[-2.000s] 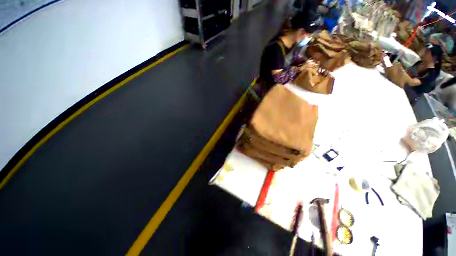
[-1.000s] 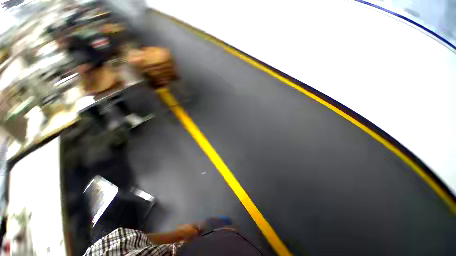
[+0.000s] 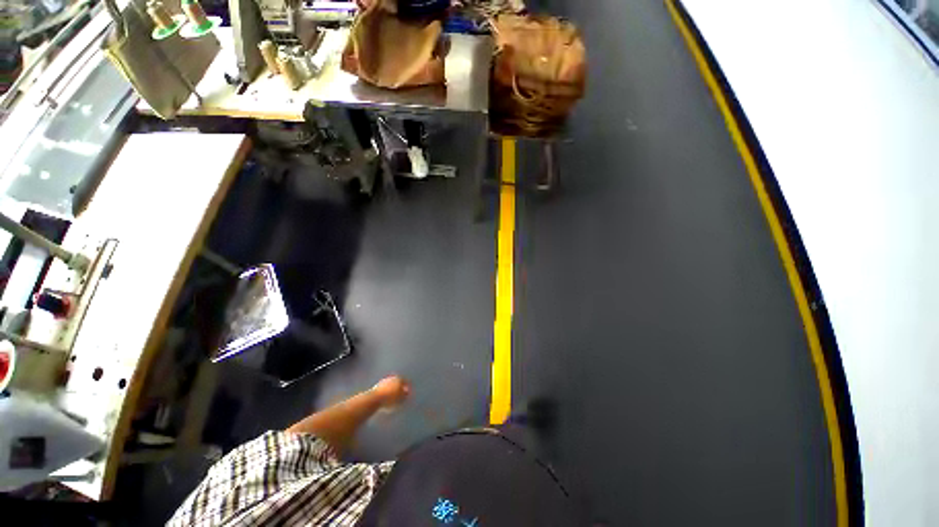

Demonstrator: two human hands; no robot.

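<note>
Neither of my own hands can be made out. A dark cap [image 3: 463, 479] with small light-blue marks fills the bottom centre. Beside it are a black-and-white plaid sleeve [image 3: 252, 479] and a bare forearm and hand [image 3: 387, 392], with no object visible in the hand. They look like another person's, very close to me. A metal-framed seat or box [image 3: 252, 309] with a shiny surface stands on the floor at centre left. A brown bag [image 3: 396, 49] lies on the far worktable. More brown bags [image 3: 540, 77] are piled to its right.
A long white table [image 3: 154, 196] with a wooden edge runs along the left. Sewing machine parts [image 3: 72, 262] stand at the far left. Thread cones [image 3: 283, 64] and a grey-beige bag [image 3: 154, 67] are at the back. A yellow line [image 3: 503, 299] crosses the dark floor beside a white wall.
The view has swung from the white table with tools and brown stack to the aisle and sewing tables. Since the blurred earlier view, the bare arm shows higher and the brown bags farther right.
</note>
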